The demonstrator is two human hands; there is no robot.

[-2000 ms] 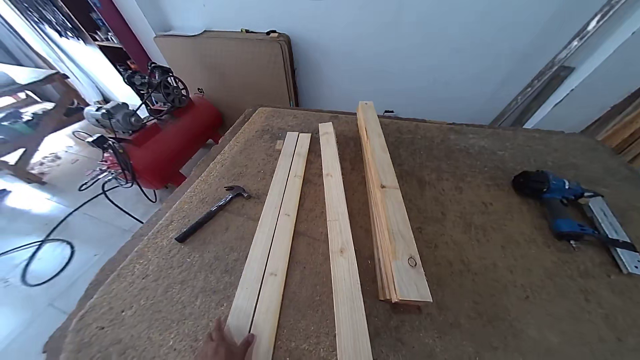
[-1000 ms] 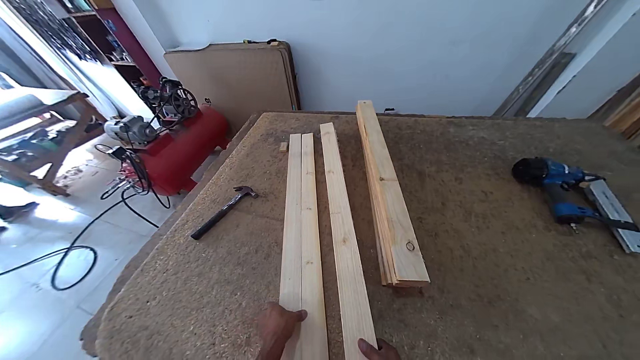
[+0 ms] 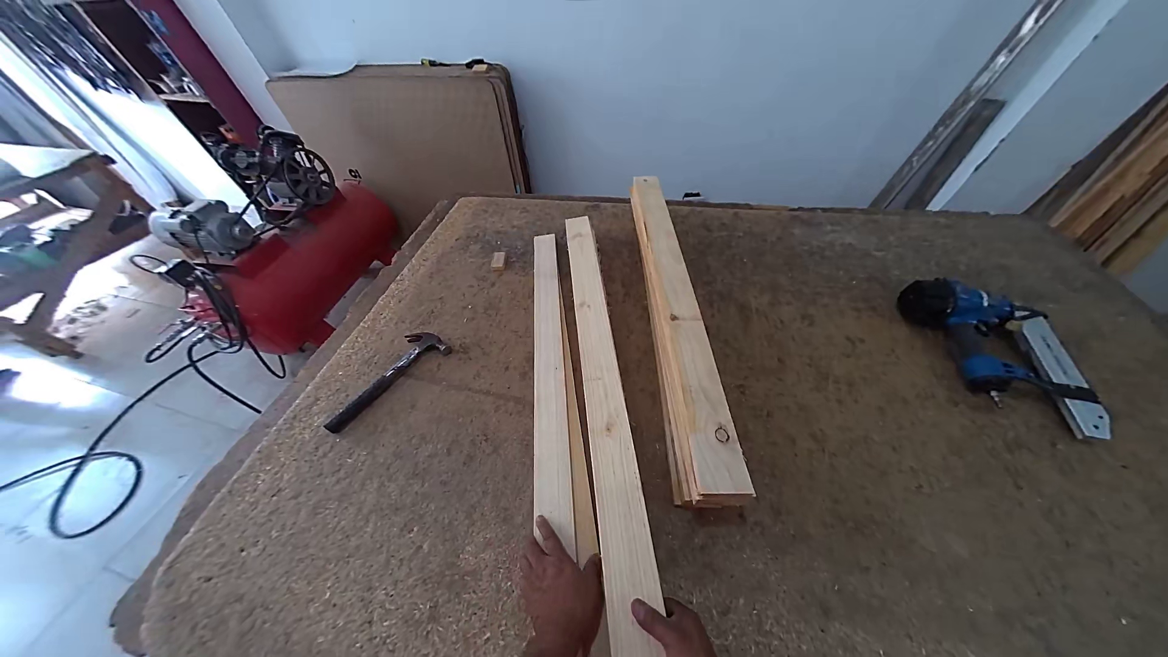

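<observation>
My left hand (image 3: 561, 589) grips the near part of a pale wooden board (image 3: 550, 365), its fingers on the left edge and its thumb by the right. Part of another board (image 3: 579, 465) shows in the narrow wedge just right of it. My right hand (image 3: 673, 628) holds the near end of a long knotted board (image 3: 607, 401), thumb on top and fingers beneath the right edge. Farther right lies a stack of similar boards (image 3: 695, 365), touched by neither hand.
A claw hammer (image 3: 388, 381) and a small wood block (image 3: 498, 261) lie left on the worktable (image 3: 365, 538). A blue pneumatic nailer (image 3: 981, 342) rests at the right. Beyond the left edge stands a red air compressor (image 3: 301, 283) with a black hose (image 3: 119, 438) on the floor.
The right-hand loose board has moved left, close to the left boards. The left pair, side by side before, now partly overlaps. My right hand, absent two seconds ago, holds the loose board.
</observation>
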